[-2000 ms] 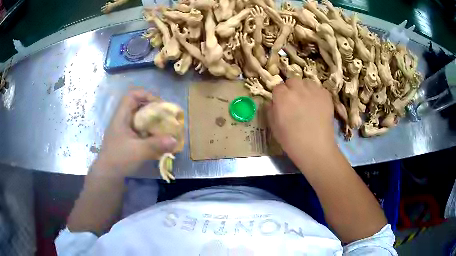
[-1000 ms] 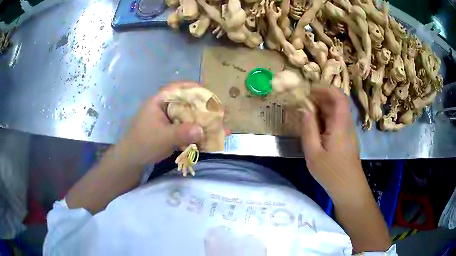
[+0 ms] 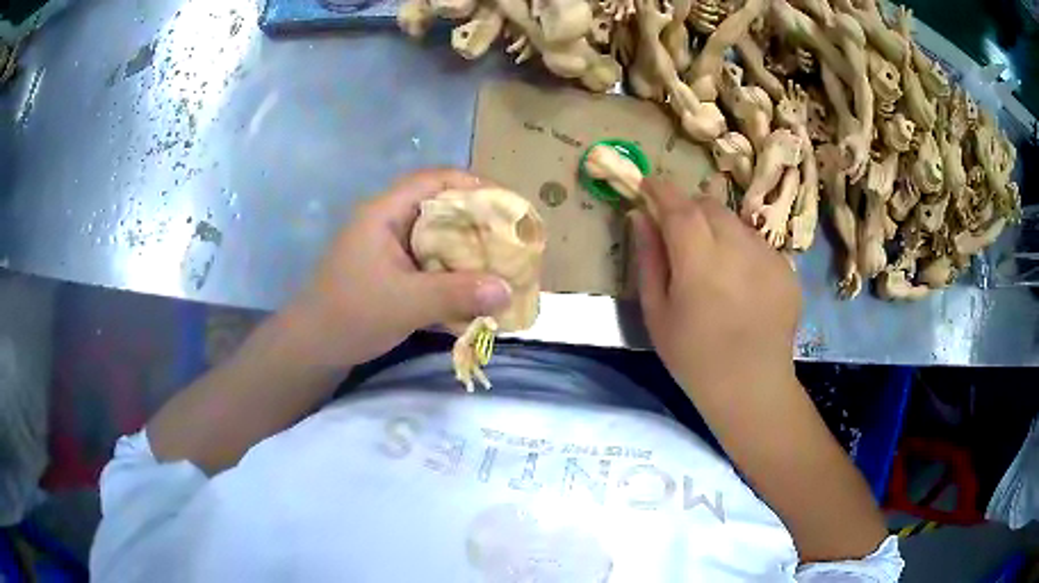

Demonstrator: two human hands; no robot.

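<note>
My left hand (image 3: 382, 268) is shut on a tan torso (image 3: 473, 233) above the bench's front edge. A round socket opening shows at the torso's upper right. An arm's open-fingered hand with a yellow band (image 3: 484, 344) hangs below it. My right hand (image 3: 712, 268) holds a loose tan arm (image 3: 616, 171) between thumb and fingers. The arm's rounded end is in or just over the green dish (image 3: 592, 185). The dish lies on the brown cardboard mat (image 3: 524, 131). My fingers hide the arm's other end.
A large heap of tan arms (image 3: 798, 125) covers the back and right of the metal bench (image 3: 148, 171). A flat blue-edged box or phone (image 3: 313, 16) is cut off at the top. Blue bins (image 3: 886, 427) and a red object (image 3: 937, 484) are below the bench at right.
My right hand went to the arm heap, came back with a loose arm and brought its end to the green dish. My left hand moved right with the torso. The view shifted.
</note>
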